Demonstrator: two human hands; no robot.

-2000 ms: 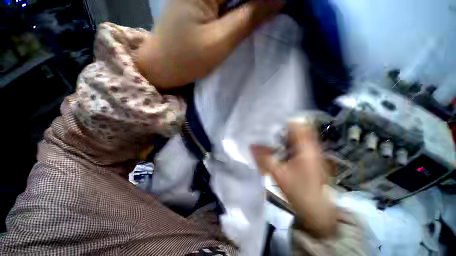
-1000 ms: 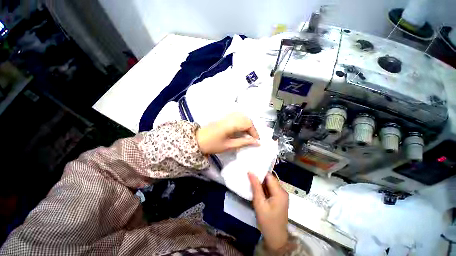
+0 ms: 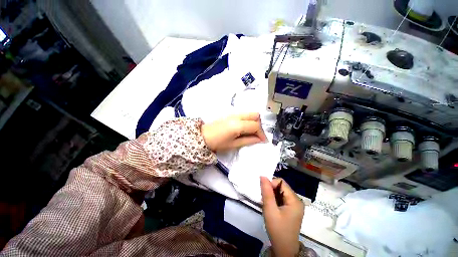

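Observation:
A white and navy garment [image 3: 208,98] lies spread on the machine table, with a small dark emblem [image 3: 248,79] on its white part. My left hand [image 3: 233,133] holds the upper edge of a small white piece [image 3: 254,168] between thumb and fingers. My right hand [image 3: 282,211] pinches the lower right edge of the same piece. The piece lies just left of and below the presser foot area [image 3: 291,120] of the overlock machine [image 3: 311,65]. White thread chain [image 3: 287,153] hangs beside it. Whether the piece touches the foot cannot be told.
Four cream tension dials [image 3: 372,135] are on the machine front. A loose white cloth pile [image 3: 396,223] lies at the lower right. Navy cloth [image 3: 213,213] hangs below the table edge. The cream table [image 3: 128,93] has a corner at the left, beside a dark cluttered floor.
Two seconds ago the garment was raised and blurred; it now lies on the table. Since one second ago my right hand has shifted slightly right and down, both hands still on the white piece.

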